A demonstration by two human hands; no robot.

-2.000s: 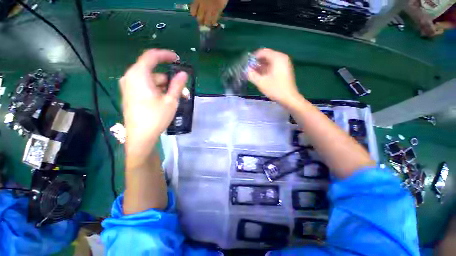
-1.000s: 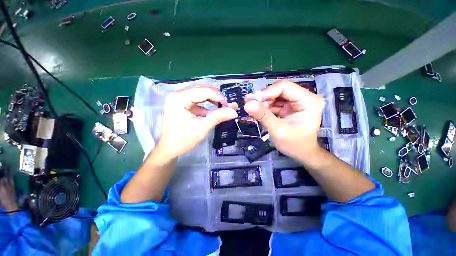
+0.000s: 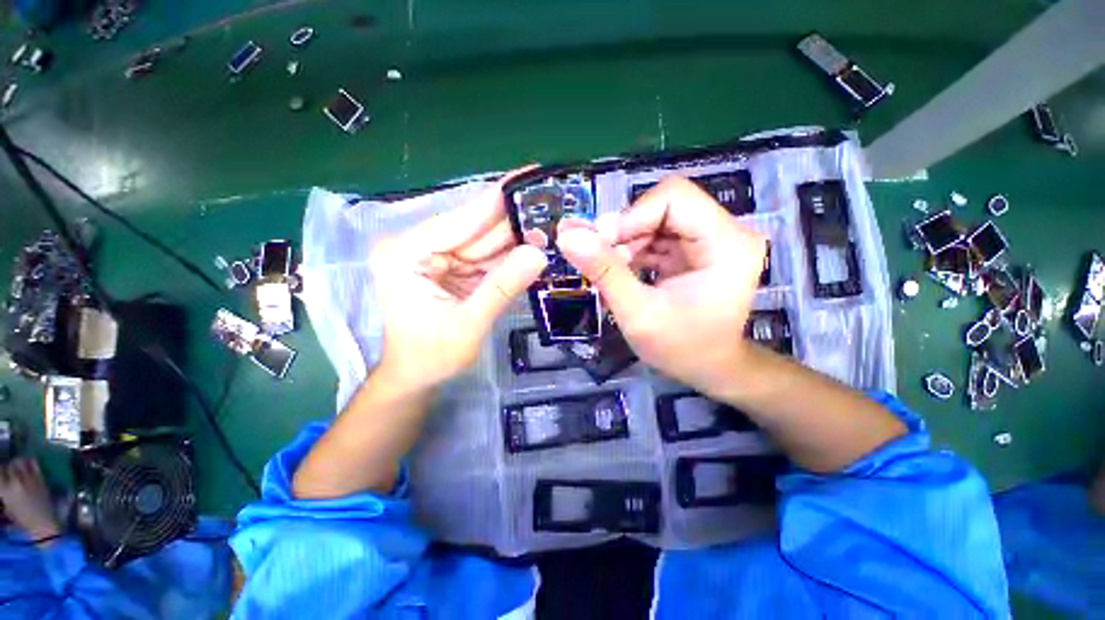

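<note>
My left hand [image 3: 442,291] and my right hand [image 3: 679,285] meet over the upper middle of the whitish blister tray [image 3: 454,491]. Between them is a black phone housing [image 3: 516,200], held upright by my left hand. A blue-green main board [image 3: 560,204] lies in its upper part, with my thumbs and fingertips on it. A small dark display [image 3: 572,316] with a bright edge shows below my thumbs, at the lower part of the housing. Several black phone housings [image 3: 566,420] lie in the tray. My fingertips hide the middle of the held housing.
Board-and-screen assemblies [image 3: 996,309] are heaped right of the tray, with a smaller group [image 3: 276,303] at left. A black fan [image 3: 136,494] stands lower left. A grey post [image 3: 969,91] slants at upper right. Another person's hand [image 3: 27,494] shows at the left edge. Cables cross at left.
My hands first came together over the tray from apart. The board now lies in the held housing, with the display below it. The view has also shifted.
</note>
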